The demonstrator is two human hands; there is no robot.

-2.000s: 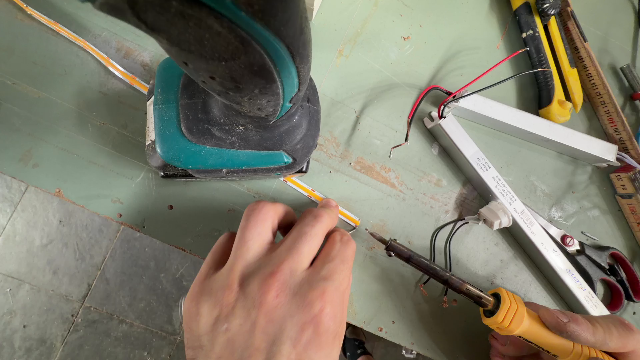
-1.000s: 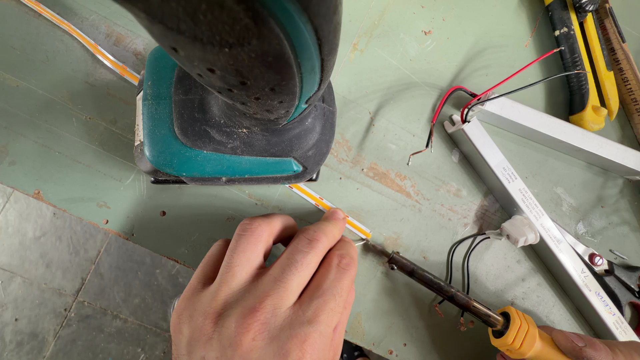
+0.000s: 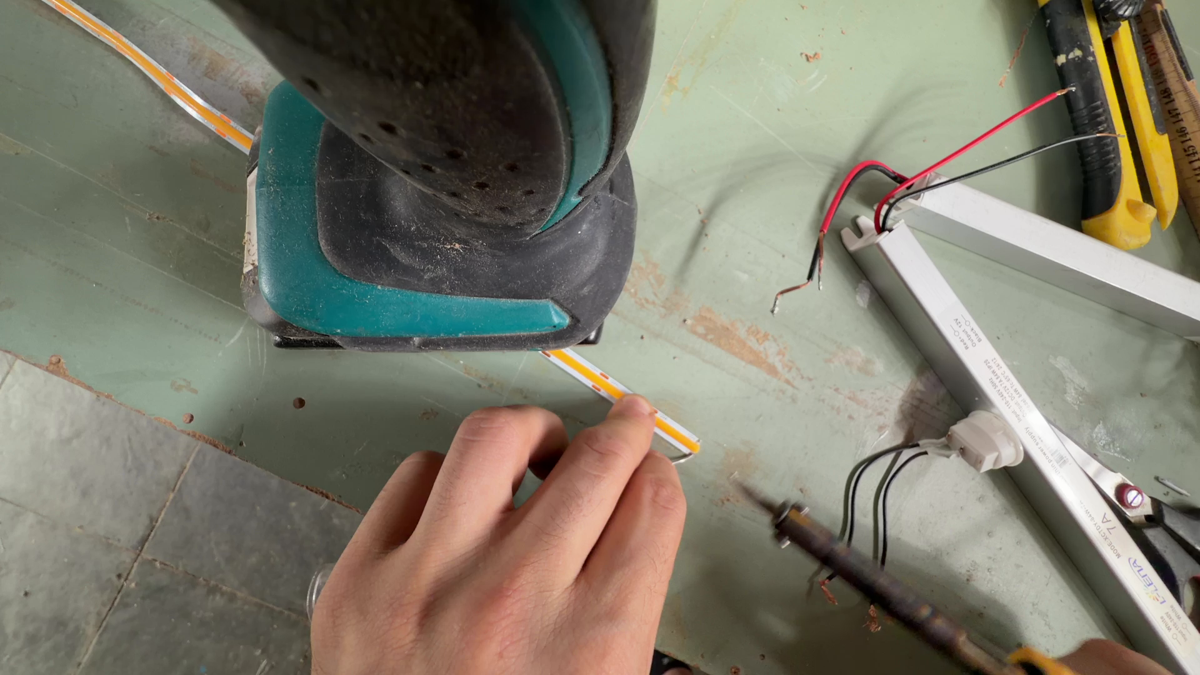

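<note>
An orange and white LED strip point(image 3: 581, 370) runs under the battery base of a teal and black cordless power tool point(image 3: 412, 319) and comes out toward the centre. My left hand point(image 3: 525, 553) presses a fingertip on the strip near its cut end, where a short bit of thin wire shows. At the lower right corner my right hand point(image 3: 1106, 656), mostly out of view, holds the handle of a soldering iron point(image 3: 872, 581). The iron's tip is apart from the strip, to the right of its end.
Two slim white power supplies point(image 3: 994, 375) with red and black wires lie at right, beside a white connector point(image 3: 984, 441). Scissors point(image 3: 1134, 497), a yellow and black utility knife point(image 3: 1097, 122) and a folding rule point(image 3: 1172, 103) lie near. The table's edge is lower left, above floor tiles.
The soldering iron has moved away from the strip's end, down and to the right. My left fingertip stays on the strip. The view has shifted slightly.
</note>
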